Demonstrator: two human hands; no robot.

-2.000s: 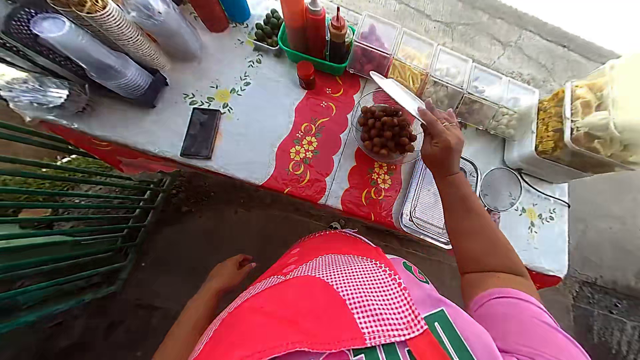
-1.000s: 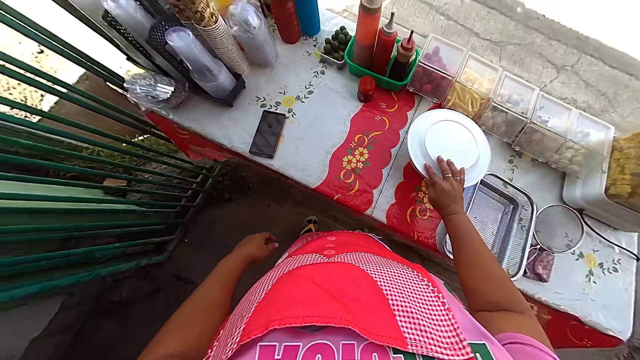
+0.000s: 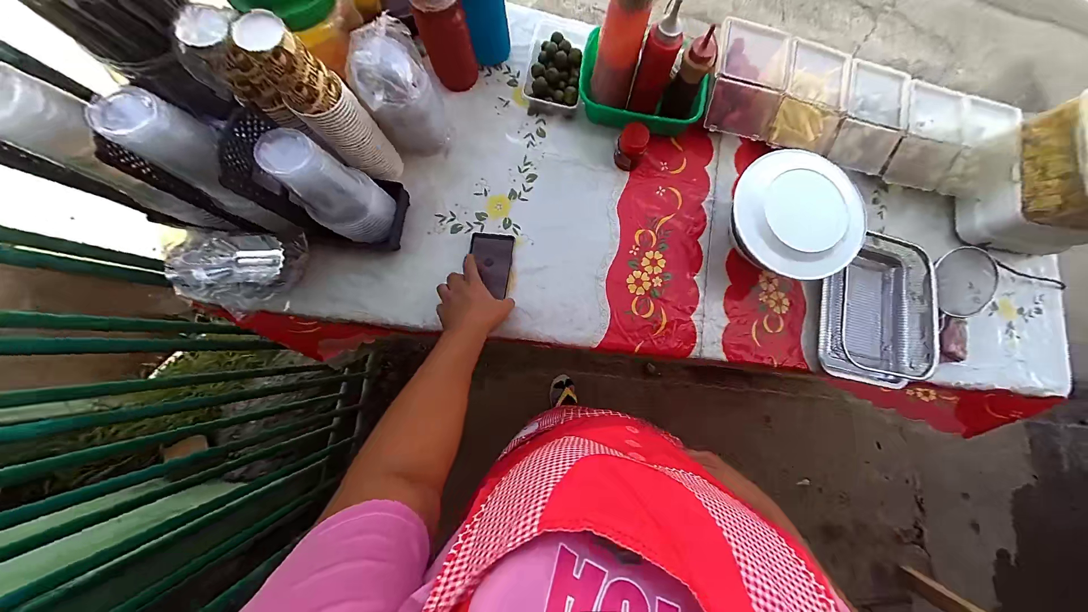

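My left hand (image 3: 473, 303) rests on the lower part of a dark smartphone (image 3: 492, 257), which lies flat on the floral plastic tablecloth (image 3: 561, 221); whether the fingers grip its edges I cannot tell. Of my right arm only a part shows beside the red apron (image 3: 612, 493), and its hand is hidden. A white plate or lid (image 3: 799, 212) covers a round container on the right half of the table. Right of it lie a metal tray (image 3: 880, 310) and a round strainer (image 3: 966, 282).
Stacked plastic cups (image 3: 327, 187) and paper cups (image 3: 348, 127) stand at the left. Along the back are small green fruits (image 3: 557, 70), a green basket (image 3: 654, 121) of sauce bottles, a red-capped jar (image 3: 631, 144) and clear lidded bins (image 3: 875, 102). Green metal bars (image 3: 170, 412) flank the table's left.
The white plate or lid, raised over a bowl of brown balls two seconds ago, now lies flat. My right hand has left it. My left hand has moved from beside the apron to the phone.
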